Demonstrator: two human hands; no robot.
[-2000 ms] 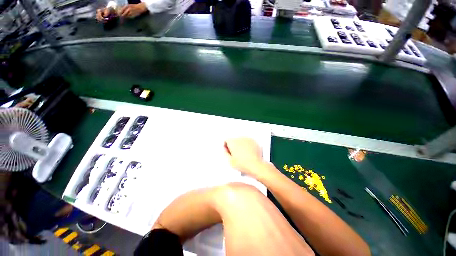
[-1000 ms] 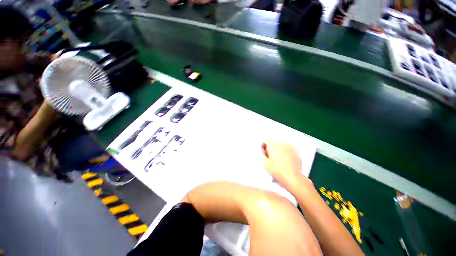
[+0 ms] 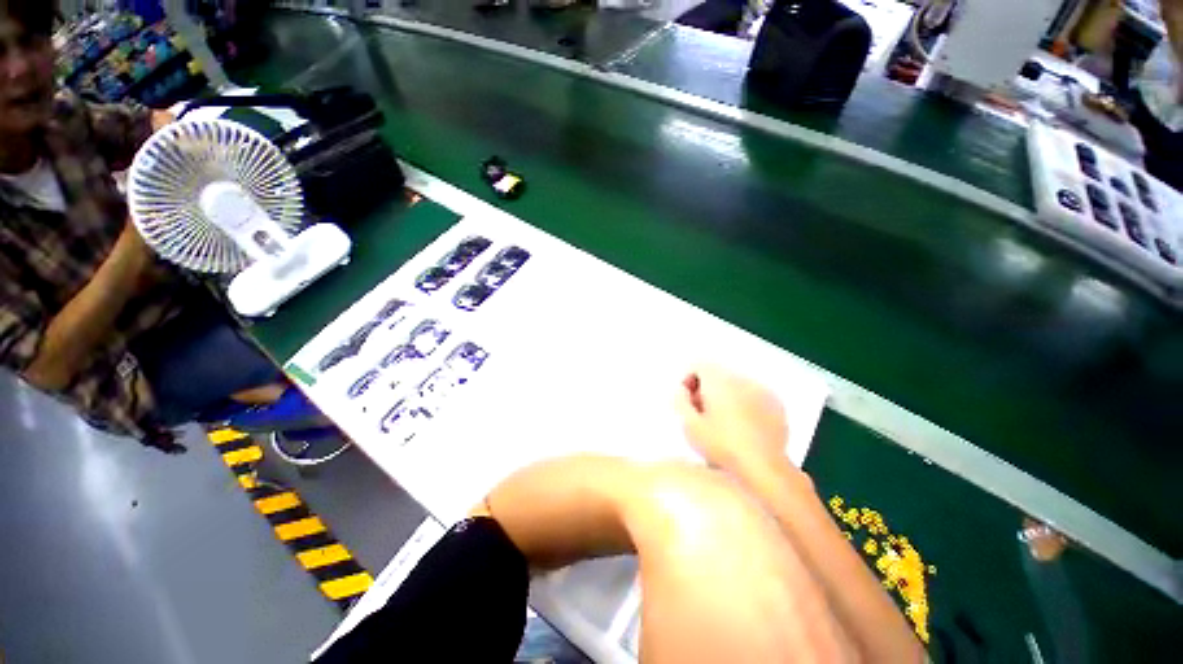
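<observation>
The white foam tray [image 3: 584,324] lies on the green bench. Small dark parts [image 3: 493,276] sit in pockets at its left end. My right hand [image 3: 737,413] rests curled on the tray's right part; its fingers are folded under and I cannot see whether it holds anything. A small reddish spot shows at its left edge. My left arm, with a black sleeve, bends across the tray's front edge; its forearm runs out at the bottom and my left hand is not in view. Loose yellow pieces [image 3: 898,568] lie in a pile right of my right forearm.
A white desk fan [image 3: 214,201] and a person [image 3: 65,247] are at the left. A small black-and-yellow item [image 3: 502,178] lies on the green surface beyond the tray. Another parts tray [image 3: 1090,214] and a black object [image 3: 807,55] are at the far side. Clear film [image 3: 1044,538] lies at the right.
The view has swung left, bringing in the fan and the person and moving the tweezers mostly out of view. My right hand stays curled on the tray in much the same pose.
</observation>
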